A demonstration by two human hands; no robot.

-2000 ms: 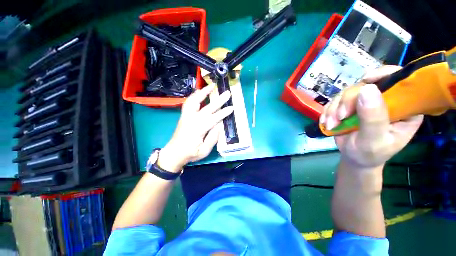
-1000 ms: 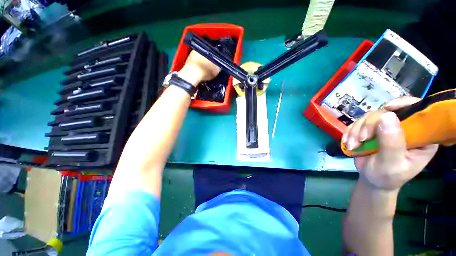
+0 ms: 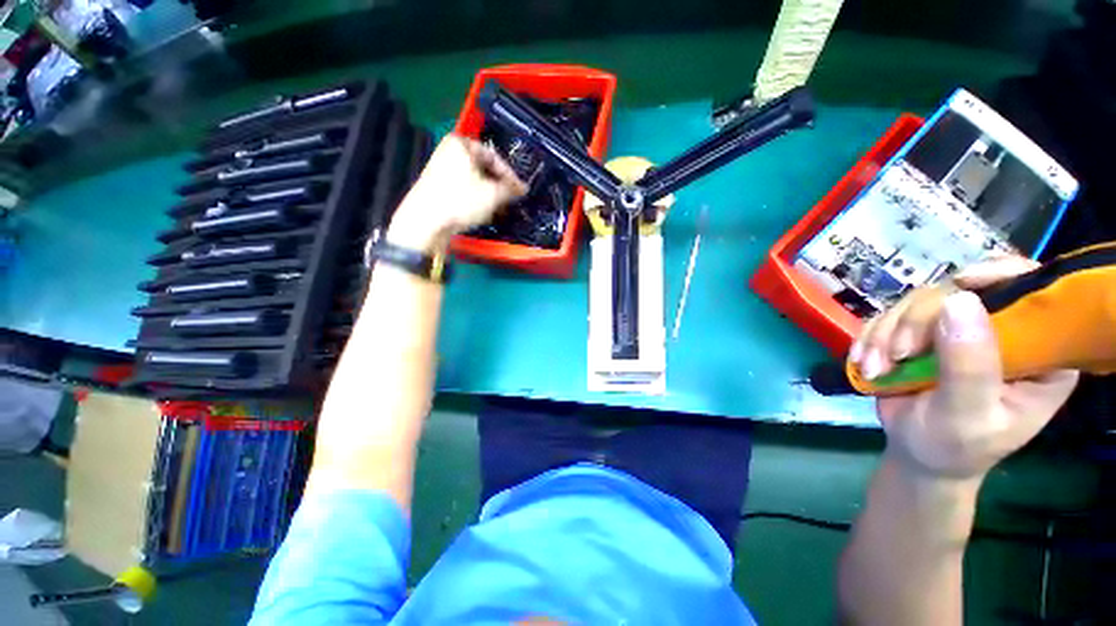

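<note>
The black three-legged stand (image 3: 625, 269) lies spread on the cream fixture (image 3: 646, 367), its hub over the round yellow end and one leg pointing towards me. My left hand (image 3: 459, 193) is over the left edge of the red parts bin (image 3: 520, 254), fingers curled; whether it holds a small part cannot be seen. Black parts (image 3: 535, 202) lie loose in the bin. My right hand (image 3: 967, 385) grips the orange electric screwdriver (image 3: 1059, 320) at the right, away from the stand, its black nose pointing left.
Stacked black trays (image 3: 321, 245) with folded stands are at the left. A right red bin (image 3: 802, 300) holds the screw feeder (image 3: 942, 202). A thin pale rod (image 3: 689, 287) lies right of the fixture. A pale yellow-green post (image 3: 798, 49) stands behind.
My left hand went from the stand's near leg into the left bin, then back to its left edge. My right hand still holds the screwdriver. The whole view has shifted.
</note>
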